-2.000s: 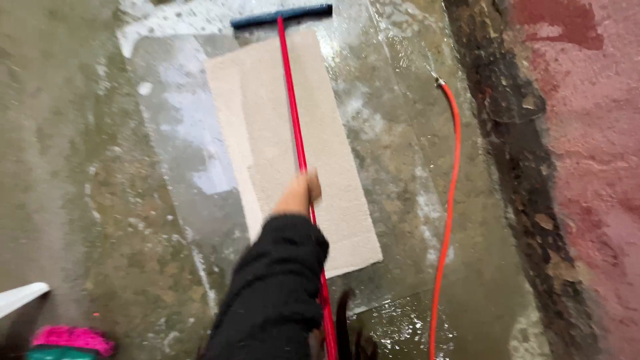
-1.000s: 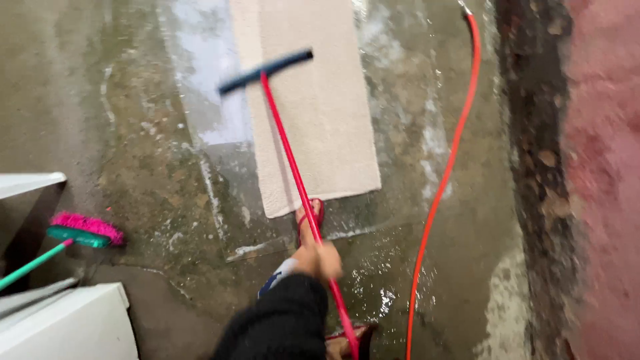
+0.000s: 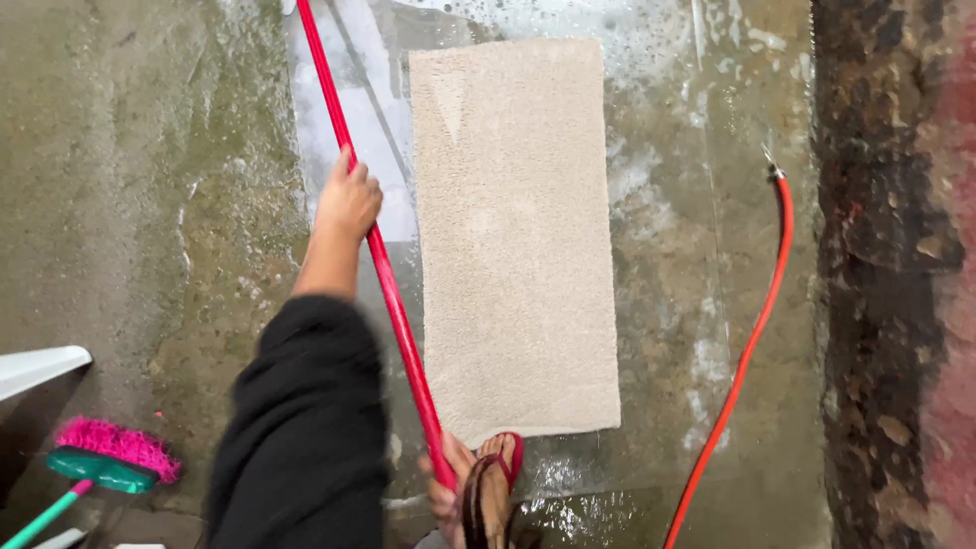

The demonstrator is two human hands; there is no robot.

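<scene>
A cream rug lies flat on the wet concrete floor. Along its left side slants a red pole, which runs out of view at the top, so its far end is hidden. My left hand, below a black sleeve, grips the pole partway up. Near the rug's bottom left corner, my right hand is closed around the lower end of the pole, partly hidden by a dark strand. Beside that hand is my foot in a red flip-flop.
An orange hose curves along the right, with water at its metal tip. A pink-bristled brush with a green handle rests at the lower left, below a white object's edge. A dark, rough strip borders the floor at right.
The squeegee head seen on the rug a second ago is out of view. The pole has moved off the rug to its left side. My right hand now shows on the pole's lower end.
</scene>
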